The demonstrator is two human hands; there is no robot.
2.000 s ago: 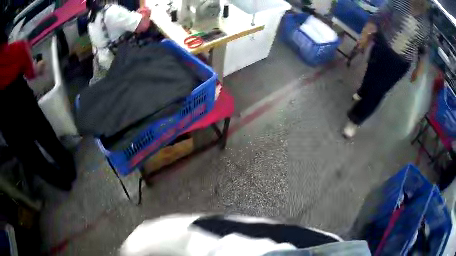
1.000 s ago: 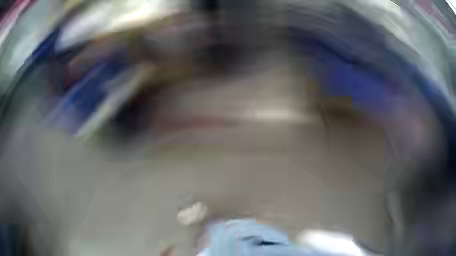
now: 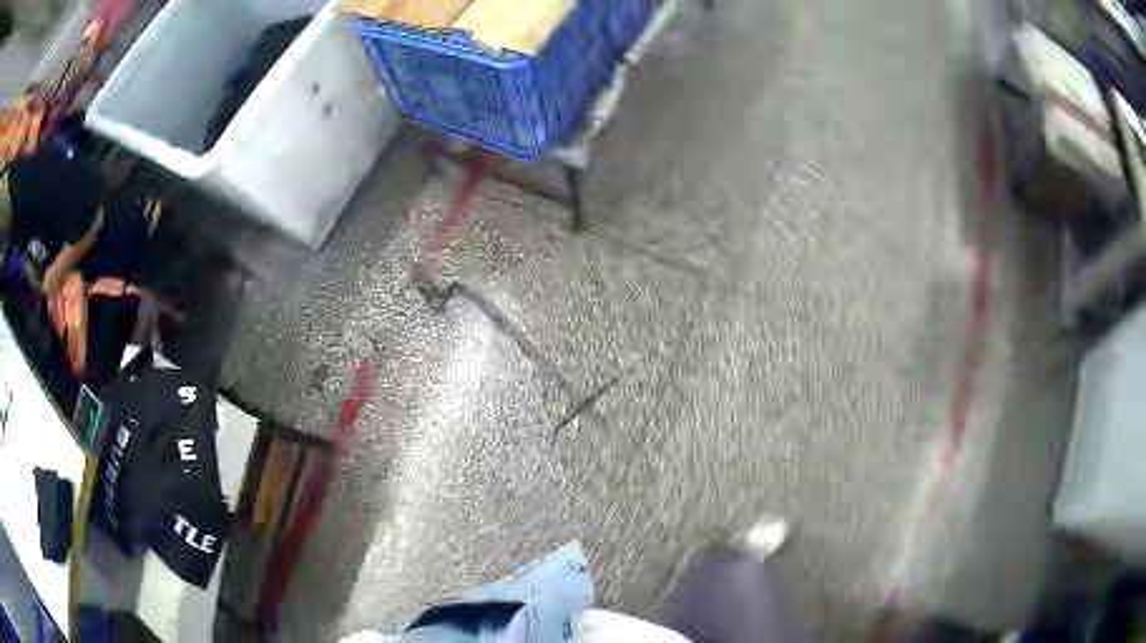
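Neither of my hands is in the picture; only my light blue clothing (image 3: 534, 597) and a white shoe (image 3: 763, 538) show at the bottom edge. Nearest in front of me is the grey speckled floor (image 3: 729, 327). At the left, black fabric with white letters (image 3: 170, 459) hangs at the edge of a white table (image 3: 28, 440). A dark object lies on that table.
A white tub (image 3: 283, 157) holding something black stands at upper left. Beside it, a blue crate (image 3: 471, 86) with brown pieces on top sits on a dark-legged stand. A person (image 3: 88, 239) is at far left. Grey-white containers (image 3: 1106, 440) line the right. Red lines mark the floor.
The view has swung to another part of the workshop. The crate of black fabric and the walking person are gone from view; the strong blur has mostly cleared.
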